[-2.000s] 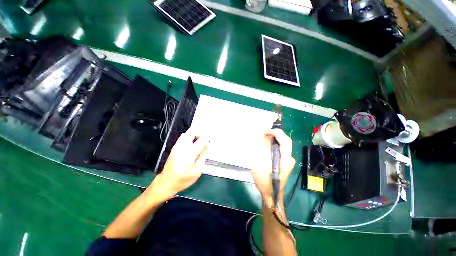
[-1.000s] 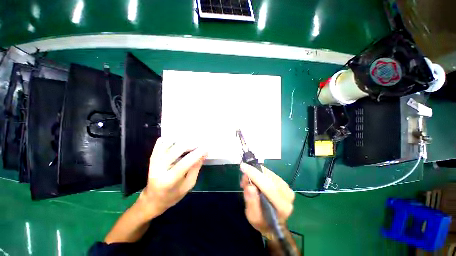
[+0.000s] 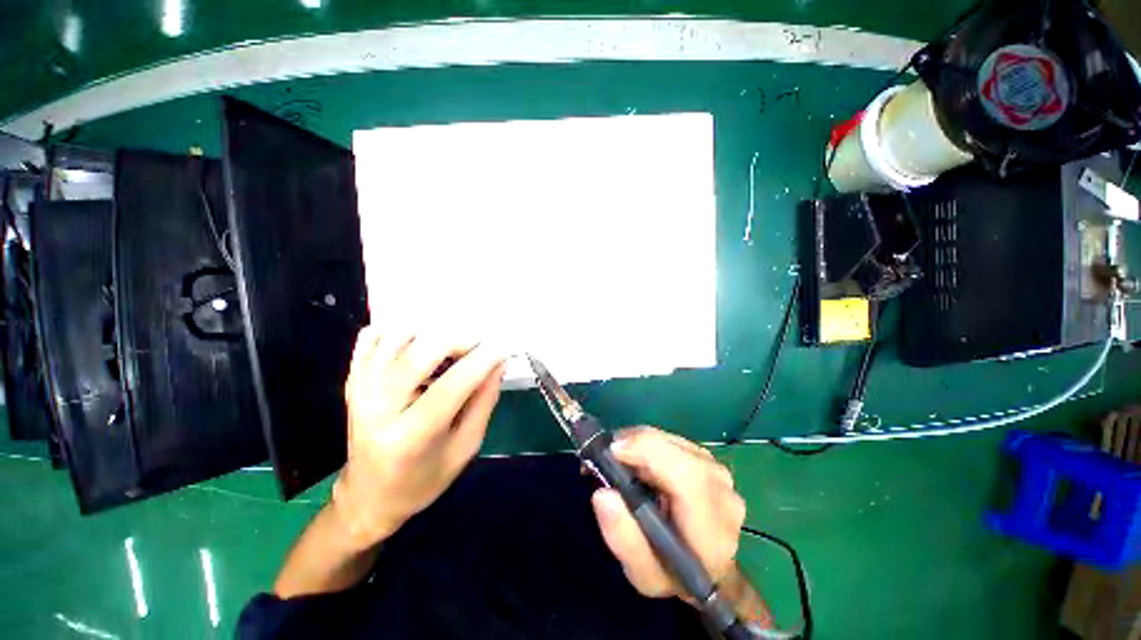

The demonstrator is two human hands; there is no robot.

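Observation:
White paper (image 3: 538, 238) lies on the green bench in front of me. My right hand (image 3: 669, 506) holds a black soldering iron (image 3: 626, 481) like a pen, its metal tip pointing up and left at the paper's front edge. My left hand (image 3: 419, 419) is at the paper's front left corner, thumb and fingertips together close to the iron's tip. Something small and pale shows between the fingertips and the tip; I cannot tell what it is. Black panels (image 3: 294, 300) stand and lean in a row at the left, backs showing.
A black holder with a yellow sponge (image 3: 845, 319) is right of the paper. Beyond it are a black box (image 3: 988, 269), a cream-white cylinder (image 3: 895, 138) and a fan (image 3: 1026, 88). A pale tube (image 3: 988, 423) runs along the front edge. A blue stool (image 3: 1070, 500) is lower right.
The view has shifted down over the bench, and the conveyor panels have left the picture. The iron's tip has moved from over the paper to beside my left fingertips.

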